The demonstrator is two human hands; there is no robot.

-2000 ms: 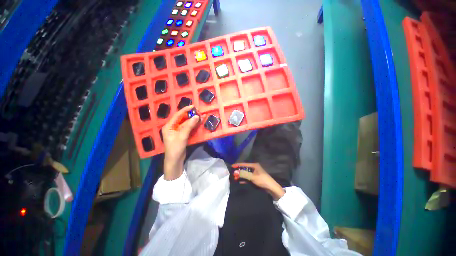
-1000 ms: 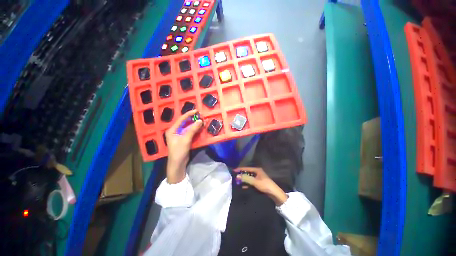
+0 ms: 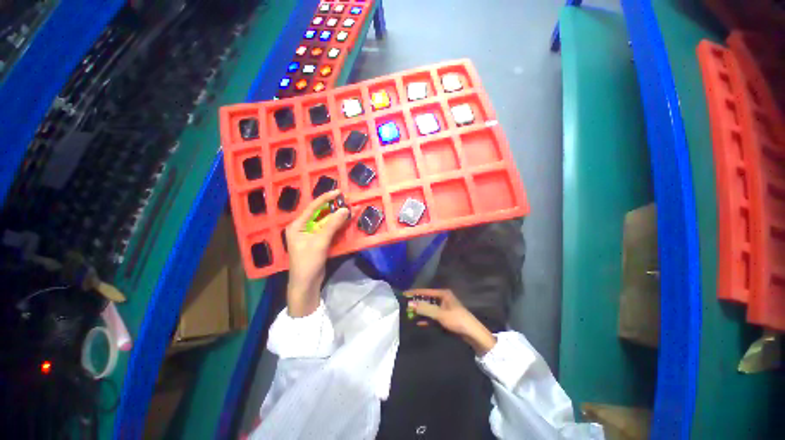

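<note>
The red compartment tray (image 3: 445, 195) lies tilted in front of me. Unlit black cubes (image 3: 253, 168) fill pockets on its left and middle. Lit cubes (image 3: 389, 131) glow white, orange and blue at its upper right. A silver-grey cube (image 3: 411, 210) sits in the bottom row. Several lower-right pockets are empty. My left hand (image 3: 312, 245) is over the tray's lower left, closed on a small cube with a green glow at the fingers. My right hand (image 3: 446, 313) is below the tray, closed on a small dark cube with a faint green-yellow glow, partly hidden by the fingers.
A second tray (image 3: 340, 53) with lit cubes stands beyond, at the upper left. Red trays (image 3: 732, 172) stand on the right bench. A blue rail (image 3: 658, 172) edges the green bench (image 3: 594, 172). A tape roll (image 3: 100, 351) is at the left. Cardboard (image 3: 211, 288) is below the left rail.
Lit cubes have changed colour, and the glow at my left fingers went from blue to green. The tray and left hand have shifted slightly right and down in view. Both hands keep their grips.
</note>
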